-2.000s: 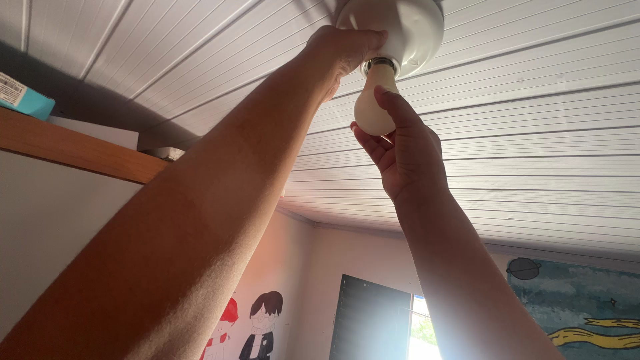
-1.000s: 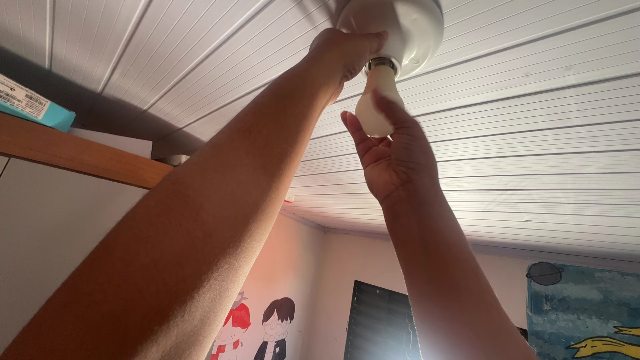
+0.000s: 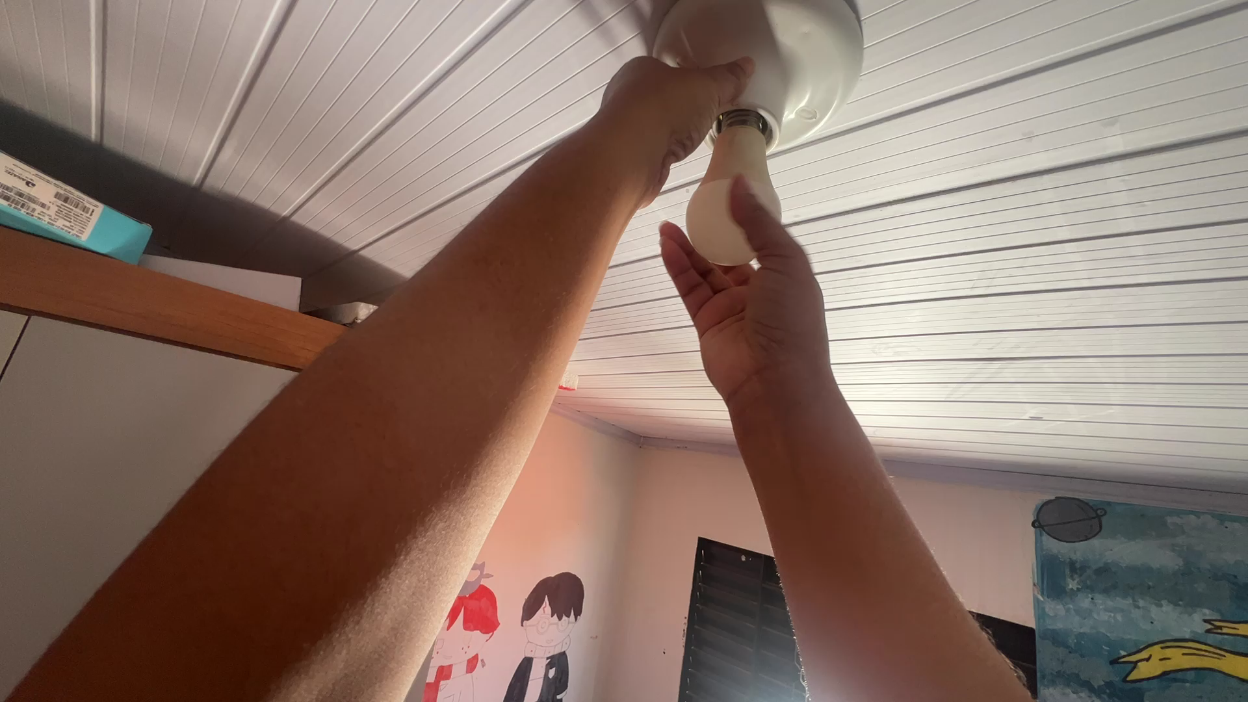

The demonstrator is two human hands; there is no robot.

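Note:
A white light bulb hangs from the round white ceiling lamp holder, its metal screw base partly showing at the socket. My left hand grips the near side of the holder, thumb along its surface beside the socket. Below and to the right, my right hand is around the lower part of the bulb, palm up. Its thumb lies by the bulb's right side, and its fingers are spread at the lower left, partly behind the bulb. Whether the fingertips press on the glass is not plain.
White ceiling panels surround the holder. At left, a cabinet with a wooden top edge carries a blue and white box bearing writing. Lower down are wall drawings, a dark louvred shutter and a painted blue picture.
The fingers of my right hand have shifted around the bulb and are more spread than two seconds ago. My left hand keeps its place on the holder. The view has tilted somewhat.

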